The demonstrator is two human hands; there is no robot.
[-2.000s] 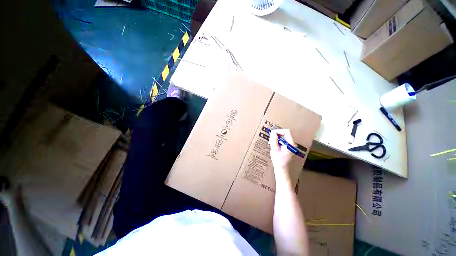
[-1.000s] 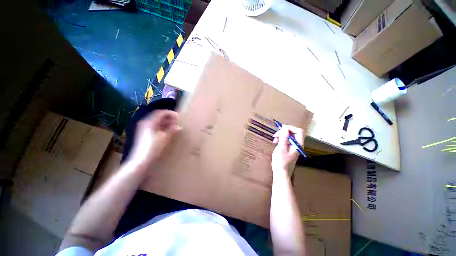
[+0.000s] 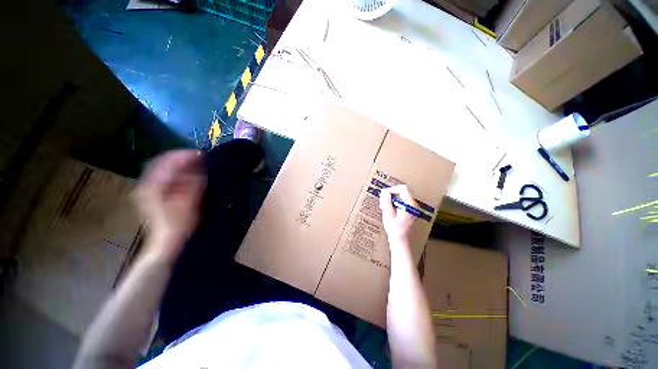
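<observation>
A flat carton (image 3: 346, 209) lies across my lap with its upper edge against the white table. It has a crease down its middle, a logo on the left half and a printed text panel (image 3: 366, 234) on the right half. My right hand (image 3: 398, 209) holds a blue marker pen (image 3: 411, 208) over the dark bars at the top of the panel; the tip is hard to see under the fingers. My left hand (image 3: 173, 191) is blurred, off the carton and above the left carton stack (image 3: 79, 238) beside my leg. I see nothing in it.
On the white table (image 3: 389, 79) lie scissors (image 3: 532, 202), a short dark stick (image 3: 503, 179), a dark marker (image 3: 554, 164), a white cylinder (image 3: 563, 132) and thin strips. A small fan (image 3: 371, 7) and an upright carton (image 3: 570, 61) stand beyond. More flat cartons (image 3: 469, 288) are low at right.
My left hand has moved left, away from the carton on my lap. That carton was blurred and now lies still, its print readable. My right hand has kept the pen and now rests over the bars.
</observation>
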